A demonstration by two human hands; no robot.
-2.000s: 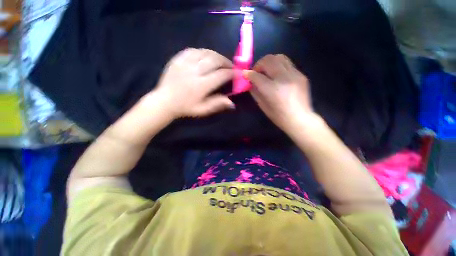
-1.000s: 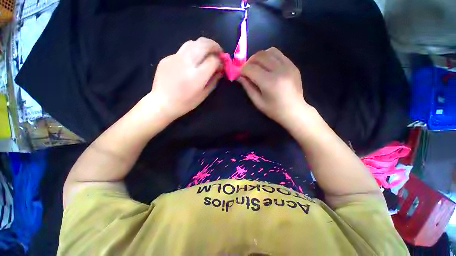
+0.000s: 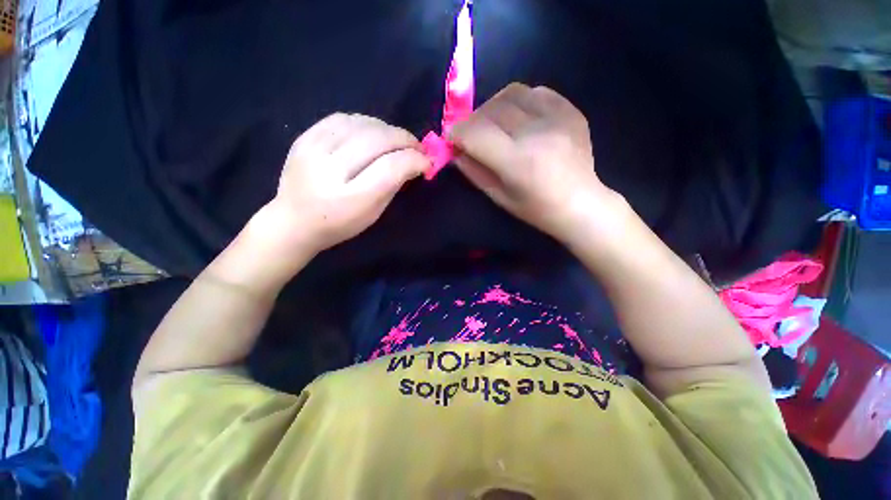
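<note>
A bright pink strip (image 3: 458, 93) runs down from the top edge of the view over a large black garment piece (image 3: 244, 68). My left hand (image 3: 354, 176) pinches the folded lower end of the strip between thumb and fingers. My right hand (image 3: 528, 146) pinches the strip just right of that end. The fingertips are close together, with a small bunched pink fold between them. The presser foot and needle are not in view.
A pile of pink strips (image 3: 777, 298) lies at the right above a red container (image 3: 842, 391). A blue plastic bin (image 3: 860, 161) is at the right edge. A yellow tray (image 3: 10, 234) and marked white paper (image 3: 59, 205) are at the left.
The metal parts at the top have left the view. Both hands still hold the strip's lower end, now folded into a small bunch and a little further left.
</note>
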